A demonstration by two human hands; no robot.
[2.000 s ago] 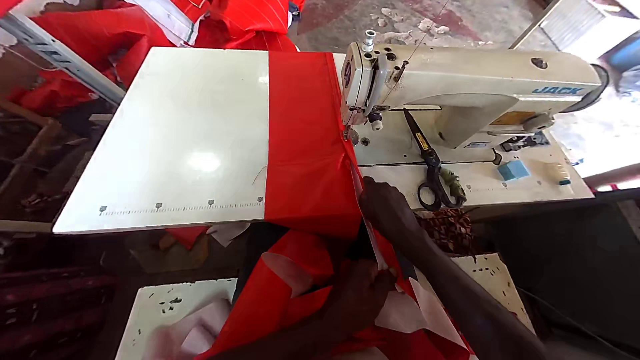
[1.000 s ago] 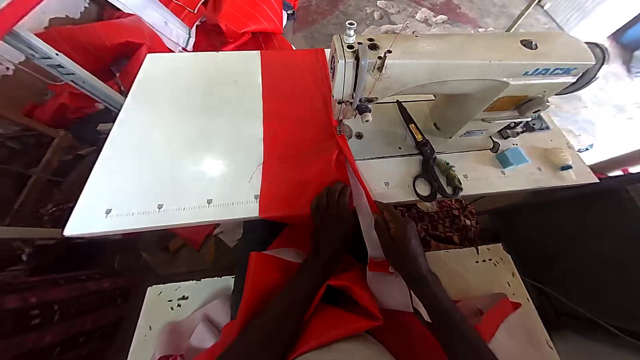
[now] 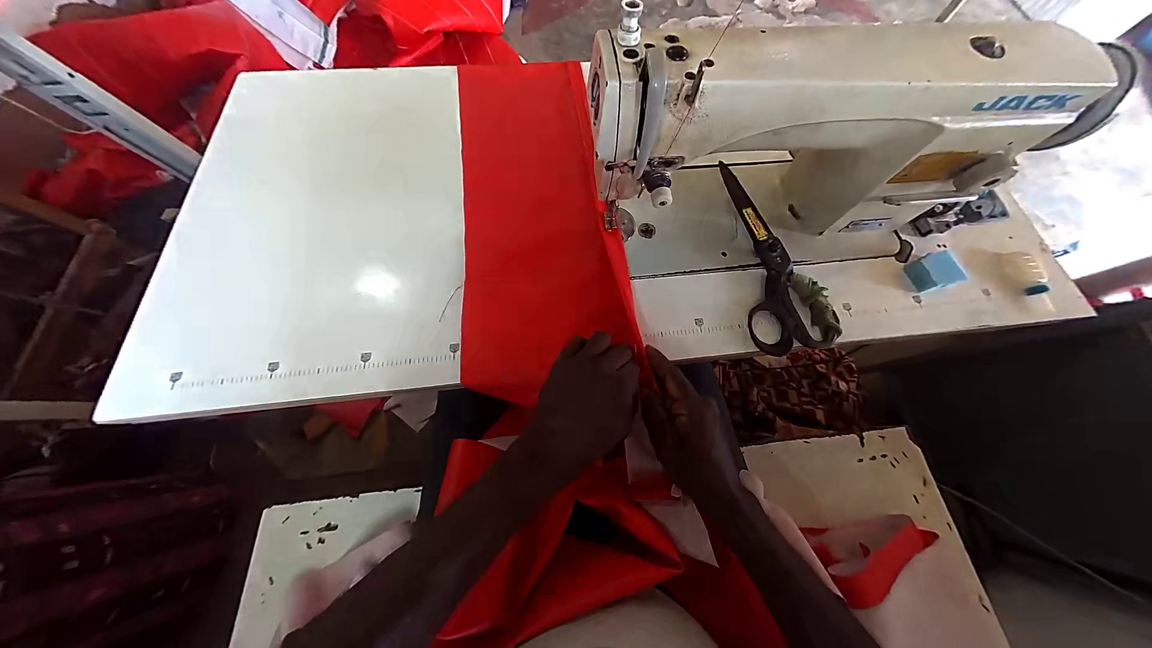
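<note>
Red fabric (image 3: 531, 234) lies across the white sewing table (image 3: 324, 225), its right edge under the presser foot (image 3: 614, 218) of the Jack sewing machine (image 3: 864, 81). At the table's front edge my left hand (image 3: 589, 396) grips that fabric edge with curled fingers. Close on its right, my right hand (image 3: 684, 414) pinches the same edge between thumb and fingers. More of the fabric hangs in folds over my lap, its pale underside partly showing. Black-handled scissors (image 3: 772, 261) lie on the machine bed to the right, with a scrap of green cloth at one handle.
A light blue block (image 3: 936, 271) and a small pale bobbin or spool (image 3: 1026, 273) sit on the table's right part. More red material (image 3: 153, 54) is heaped behind at the left, beside a metal rail (image 3: 90, 99). Patterned cloth (image 3: 792, 391) hangs below the table's front edge.
My left hand has moved up from my lap to the fabric edge near the table. The folded fabric edge, spread apart a second ago, is now held together between my hands.
</note>
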